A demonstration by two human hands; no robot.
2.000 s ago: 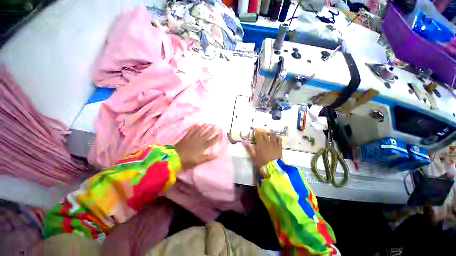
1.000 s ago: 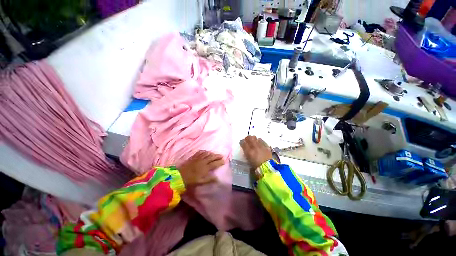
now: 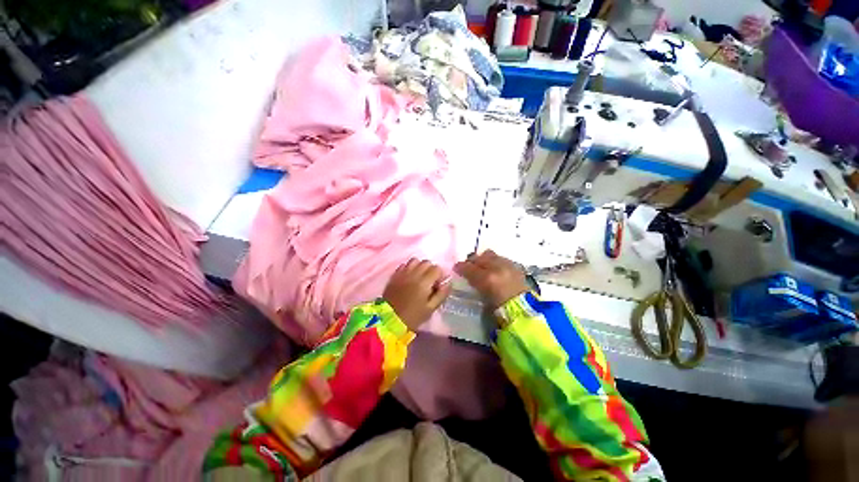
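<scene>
Pink cloth lies heaped on the machine table left of the needle and hangs over the front edge. My left hand has its fingers pinched on the cloth's right edge, near the table's front. My right hand is close beside it, fingers bent down at the same edge; its fingertips are small and partly hidden, so its hold is unclear. The sewing machine stands behind and right of my hands, its needle area away from the cloth.
Gold-handled scissors, red and blue snips and blue boxes lie right of the needle. Pink strips lie at far left. Patterned cloth and thread spools are behind. More pink cloth is below left.
My left hand has moved right, close to my right hand, and its spread fingers have closed on the cloth edge. My right hand has drawn back from the needle area. The view has shifted.
</scene>
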